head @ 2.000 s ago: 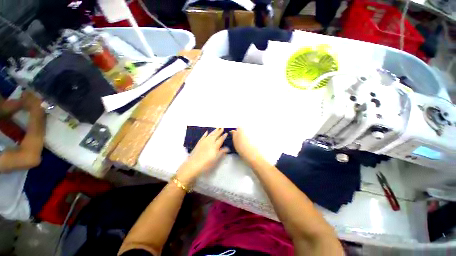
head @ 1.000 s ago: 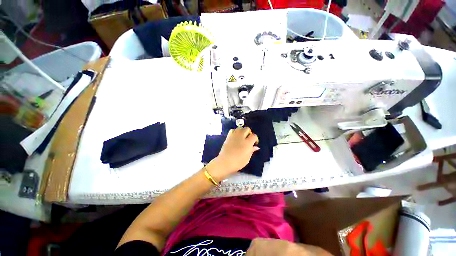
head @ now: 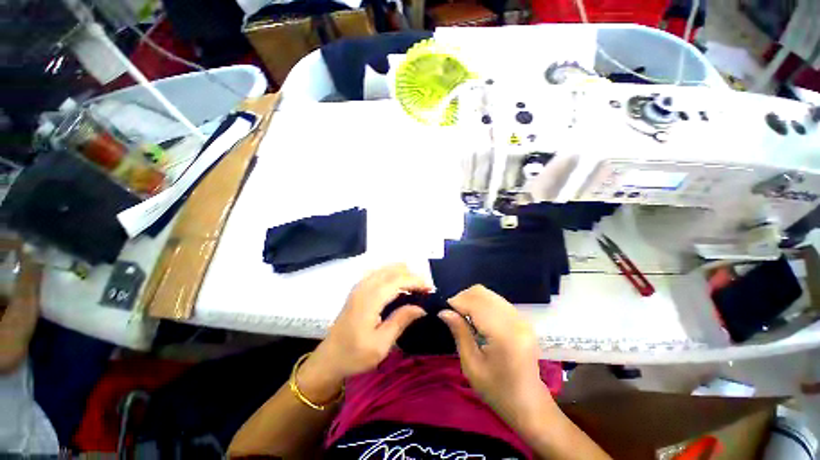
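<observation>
My left hand (head: 370, 325) and my right hand (head: 490, 340) pinch a small dark cloth piece (head: 423, 334) between them at the table's front edge. A bit of metal shows at my right fingers; I cannot tell what it is. A small folded dark cloth stack (head: 316, 240) lies flat to the left. A bundle of dark cut pieces (head: 503, 267) lies overlapping under and in front of the needle.
The white sewing machine (head: 629, 153) stands at the right, with a lime-green fan (head: 432, 83) behind its left end. Red-handled snips (head: 627, 265) lie right of the bundle. A cardboard strip (head: 202, 225) lines the left edge. A person's arm (head: 16, 310) shows far left.
My left hand has moved from the bundle to the table's front edge. My right hand has come up beside it, and both now hold a dark piece. The view has shifted left.
</observation>
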